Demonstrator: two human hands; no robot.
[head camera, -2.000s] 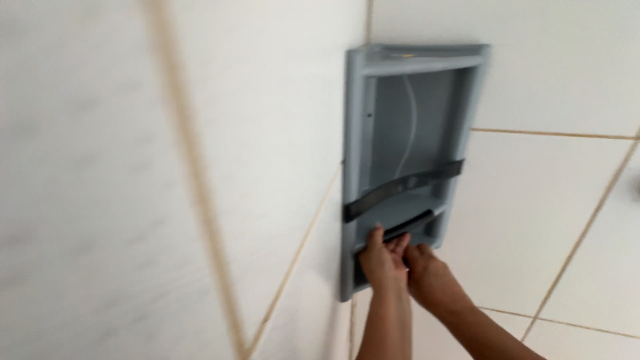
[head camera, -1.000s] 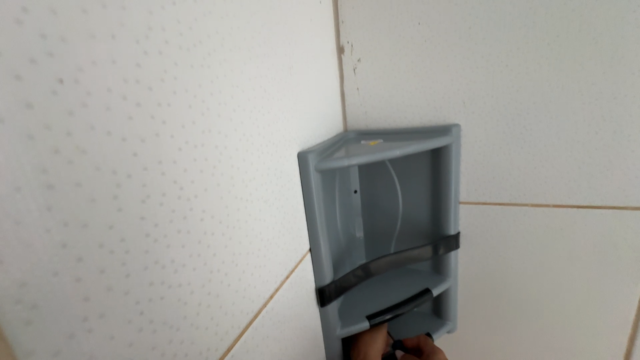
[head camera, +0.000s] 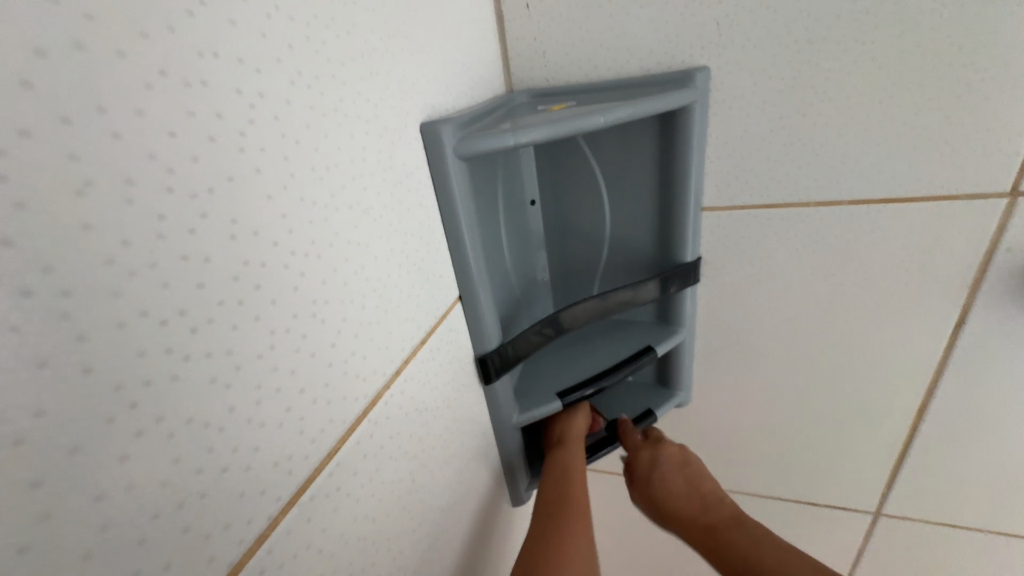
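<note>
A grey plastic corner shelf (head camera: 588, 120) is set in the corner between two tiled walls. A dark curved bar (head camera: 592, 314) spans its front. Below it, a black strip (head camera: 608, 376) lies along the front edge of the middle shelf. My left hand (head camera: 570, 422) reaches into the lower compartment, its fingers partly hidden. Just right of it, my right hand (head camera: 660, 472) has its thumb and fingers at a black piece (head camera: 632, 426) on the bottom front edge. Whether either hand grips something is not plain.
A white speckled tiled wall (head camera: 240, 240) stands close on the left. Another tiled wall (head camera: 832, 320) with brown grout lines is on the right. A small yellow-marked sticker (head camera: 558, 106) is on the top of the shelf.
My right hand is now farther from my left hand than two seconds ago, when they were close together at the lower shelf. The view has shifted.
</note>
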